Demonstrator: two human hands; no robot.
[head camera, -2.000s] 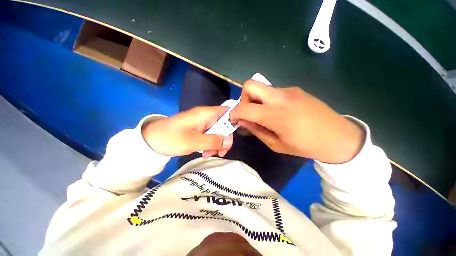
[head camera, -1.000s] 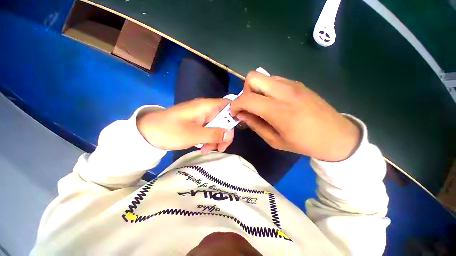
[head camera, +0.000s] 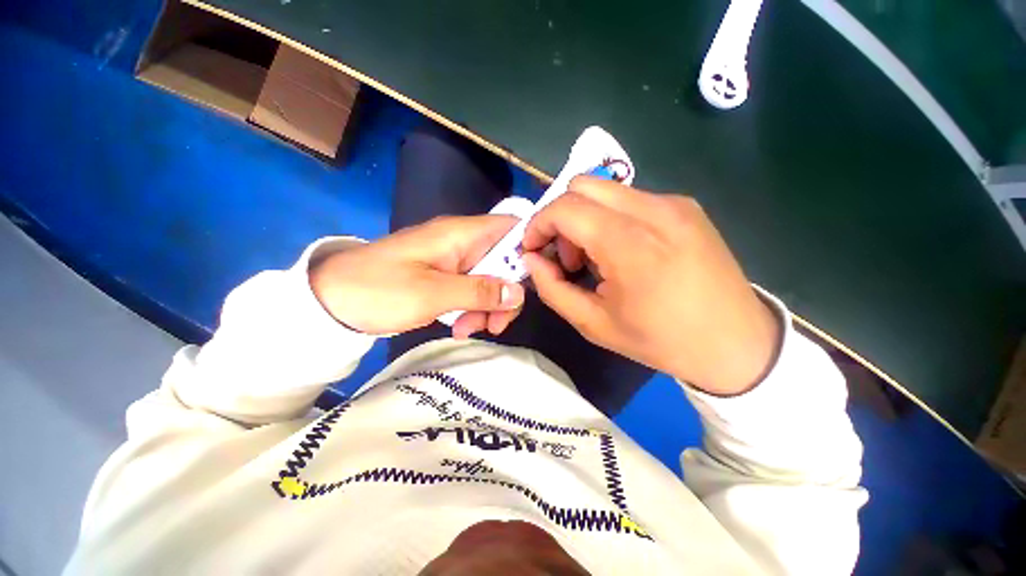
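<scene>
A white neck fan housing (head camera: 597, 147) is held between my hands, slanting from lower left to upper right by the bench edge. A blue battery cell (head camera: 611, 171) with thin dark and reddish wires shows near its upper end. My left hand (head camera: 419, 278) is closed around the lower end, with the thumb on top. My right hand (head camera: 649, 273) has its fingertips on the middle of the housing, near small dark marks. What the right fingertips pinch is too small to tell. A spare white arm (head camera: 726, 70) with a round holed end lies on the green bench (head camera: 540, 68).
A small open carton (head camera: 305, 100) stands below the bench edge at the upper left. Part of another brown carton (head camera: 1005, 421) shows at the right rim. The floor (head camera: 169, 186) is blue. A grey surface lies at the lower left.
My right hand has moved down and slightly right along the housing, so its upper end, the blue cell and the wires now show. My left hand still holds the lower end.
</scene>
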